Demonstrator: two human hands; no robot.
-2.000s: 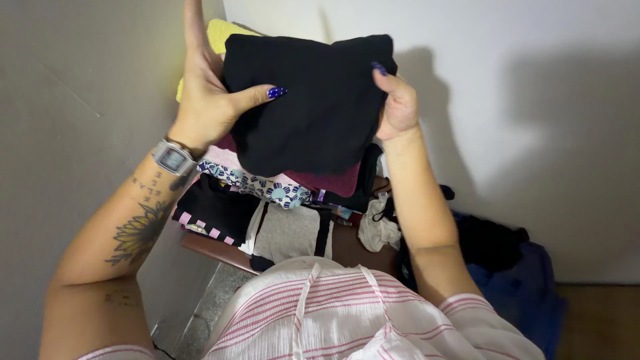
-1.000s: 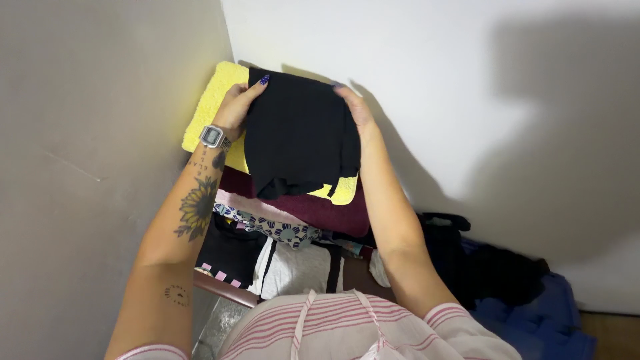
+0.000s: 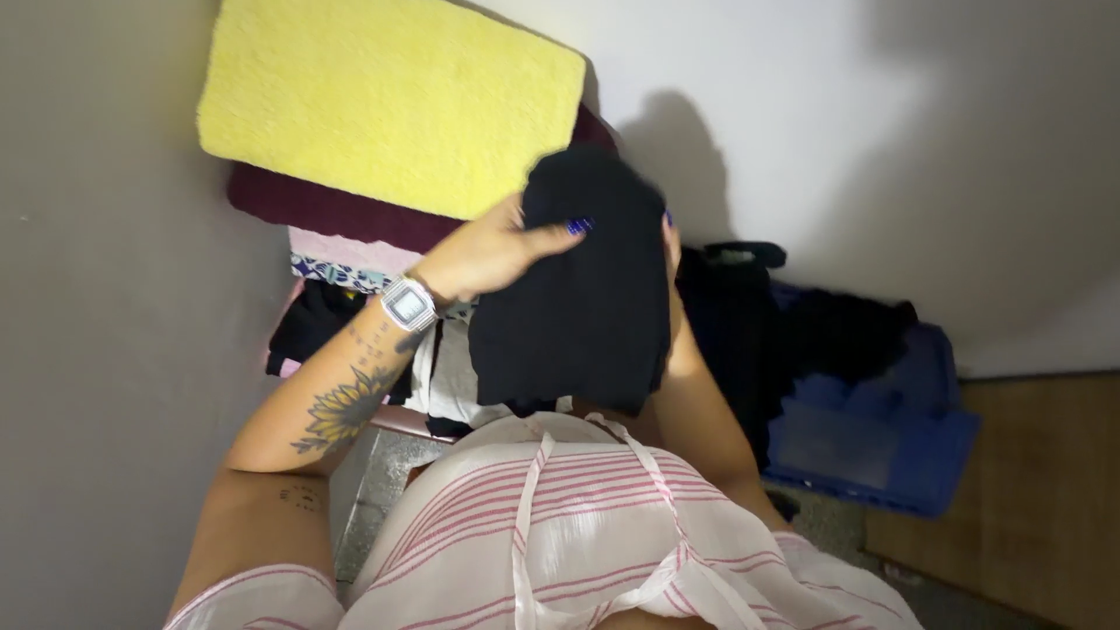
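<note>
A folded black cloth garment (image 3: 577,306) is held up in front of my body between both hands. My left hand (image 3: 499,249) grips its left side, thumb across the front and the other fingers hidden behind. At the garment's right edge is my right hand (image 3: 672,262), mostly hidden by the cloth, with one fingertip showing. Beyond my left hand, a folded yellow towel (image 3: 394,96) lies on top of a stack, above a dark maroon cloth (image 3: 341,207), a pink cloth (image 3: 350,251) and a blue-and-white patterned cloth (image 3: 337,273).
Black clothing with pink edging (image 3: 315,328) and grey cloth (image 3: 455,372) lie nearer me, beside the stack. On the right, black clothes (image 3: 840,337) rest on a blue plastic container (image 3: 875,437). Walls stand at left and behind; a wooden panel (image 3: 1006,472) is at lower right.
Both hands have brought the black garment off the yellow towel and closer to my body, leaving the towel's top in sight. The view has shifted.
</note>
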